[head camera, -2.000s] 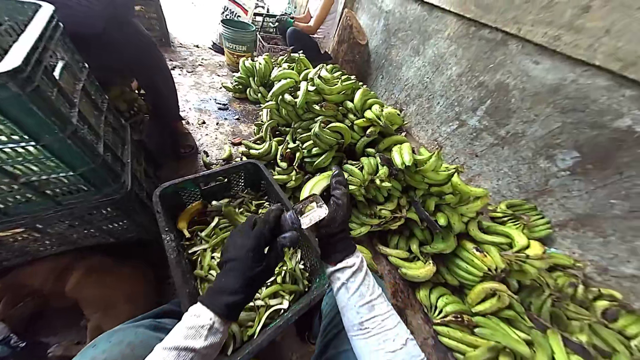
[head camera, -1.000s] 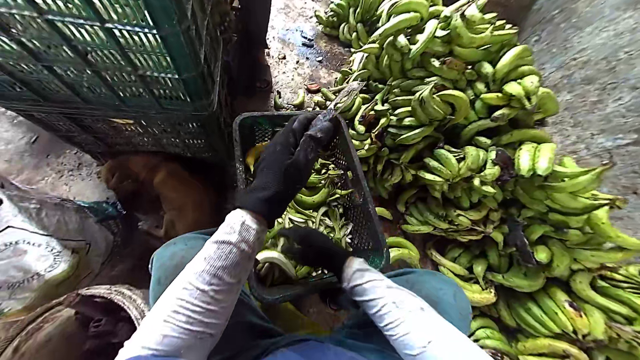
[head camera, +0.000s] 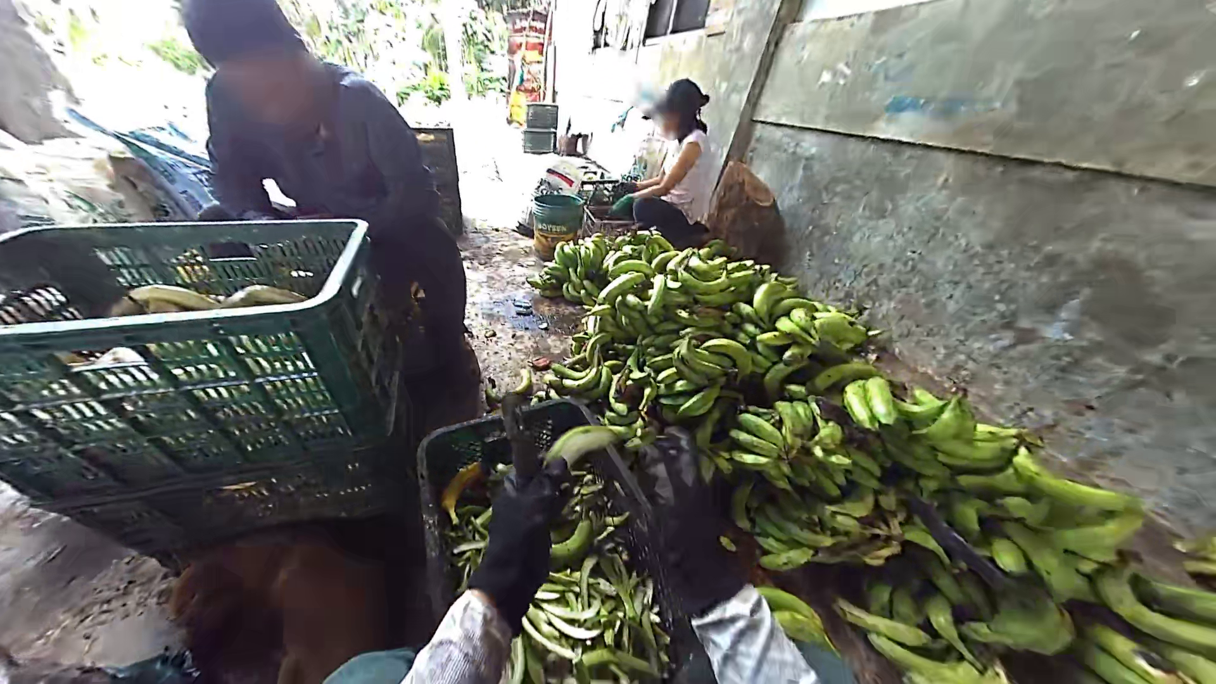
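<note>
My left hand (head camera: 521, 537), in a dark glove, is closed around a dark, narrow hand tool (head camera: 518, 435) that points upward; its exact kind is unclear. A pale green plantain or banana (head camera: 581, 442) lies between my hands, one end close to my left fingers. My right hand (head camera: 692, 527), also in a dark glove, is blurred at the right rim of a dark plastic crate (head camera: 439, 518); whether it touches the fruit I cannot tell. Green peel strips (head camera: 579, 617) and a yellow peel piece (head camera: 461, 489) lie in the crate.
A large heap of green plantains or bananas (head camera: 722, 351) runs along the concrete wall (head camera: 950, 247). Stacked green crates (head camera: 190, 380) stand left, beside a person in dark clothes (head camera: 332, 161). A brown animal (head camera: 285, 608) lies below them. Another person (head camera: 689, 171) sits beyond, near a bucket (head camera: 558, 223).
The view has tilted up from the one a second ago. My right hand has left the crate's inside, where it was beside a pale fruit, and is now at the right rim.
</note>
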